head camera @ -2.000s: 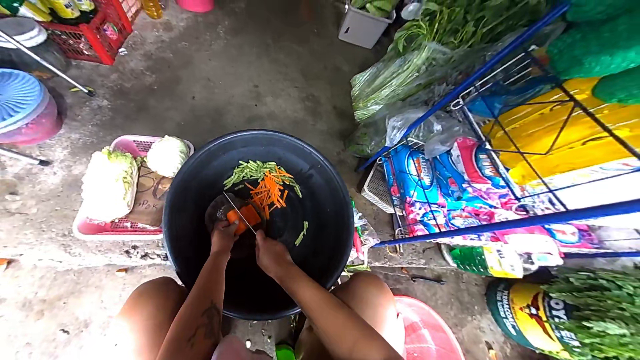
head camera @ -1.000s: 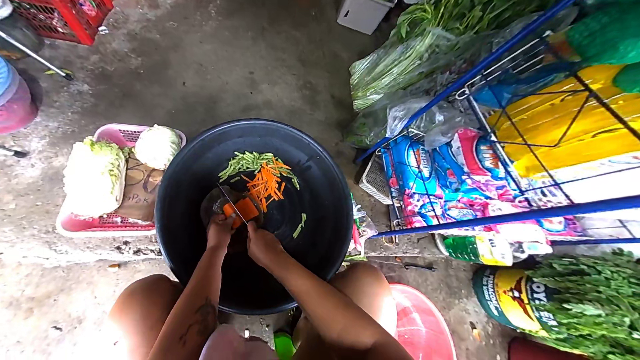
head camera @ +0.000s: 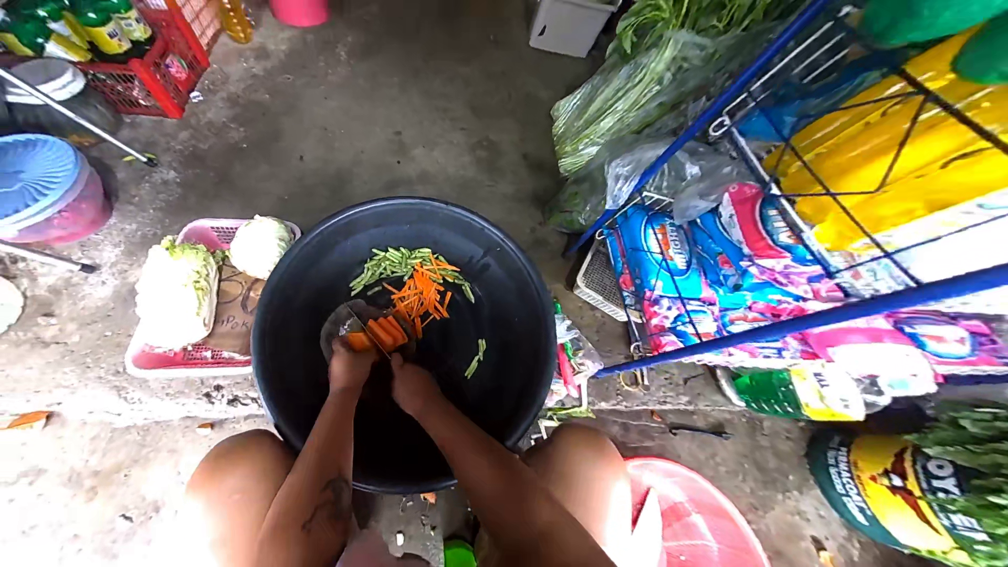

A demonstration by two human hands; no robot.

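Note:
Inside a large black plastic basin [head camera: 512,315], carrot pieces [head camera: 389,332] lie on a dark round board [head camera: 337,316]. My left hand [head camera: 350,365] holds the carrot at its left end. A knife [head camera: 368,329] stands across the carrot, its blade slanting up and to the left; my right hand [head camera: 411,383] grips it at the lower end, the handle mostly hidden by my fingers. Just beyond the board are a pile of carrot strips [head camera: 423,293] and cut green beans [head camera: 394,264]. A few green pieces [head camera: 476,358] lie apart on the basin's right side.
Left of the basin, a pink plastic basket [head camera: 150,361] holds a napa cabbage [head camera: 175,295] and a round cabbage [head camera: 260,246]. A blue metal rack [head camera: 795,321] with detergent packs [head camera: 669,268] stands at right, beside bagged greens [head camera: 614,110]. A pink basin [head camera: 701,512] sits by my right leg.
The knife stands across the carrot in all frames, and both hands stay close to the board. More separate carrot slices show to the right of the blade now.

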